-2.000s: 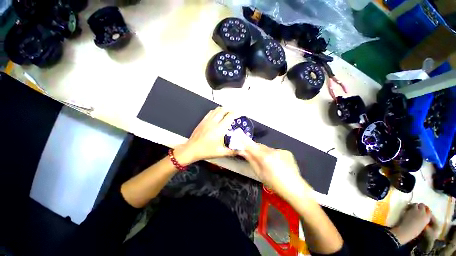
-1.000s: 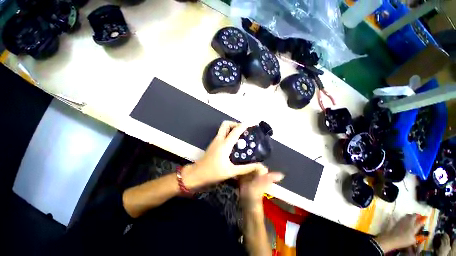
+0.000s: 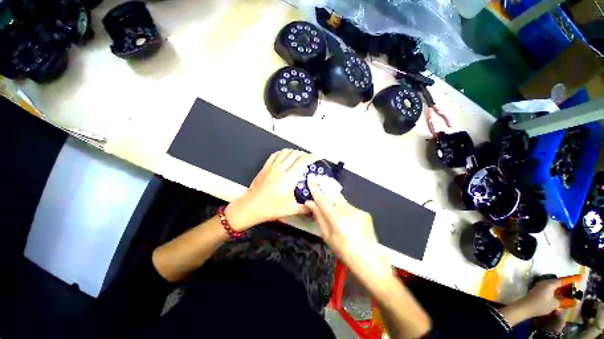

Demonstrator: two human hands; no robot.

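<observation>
A black camera head (image 3: 311, 177) with a ring of pale dots is held over the dark mat (image 3: 228, 142), its face up. My left hand (image 3: 273, 185) wraps around its left side. My right hand (image 3: 341, 215) holds a small white cloth (image 3: 329, 188) against the face of the head. The fingers and the cloth hide part of the face. Several more camera heads, one of them here (image 3: 292, 91), stand on the bench behind the mat.
Open black housings (image 3: 490, 192) stand at right beside a blue bin (image 3: 559, 175). A clear plastic bag (image 3: 424, 33) and black cables (image 3: 381, 45) lie at the back. More black parts (image 3: 40, 40) are at far left. A neighbour's hand (image 3: 543, 298) holds an orange-handled tool (image 3: 568, 291) at lower right.
One second ago my right hand was below the head, with no cloth visible. Now it is on the face with the white cloth. The head shows less, more covered by my hands.
</observation>
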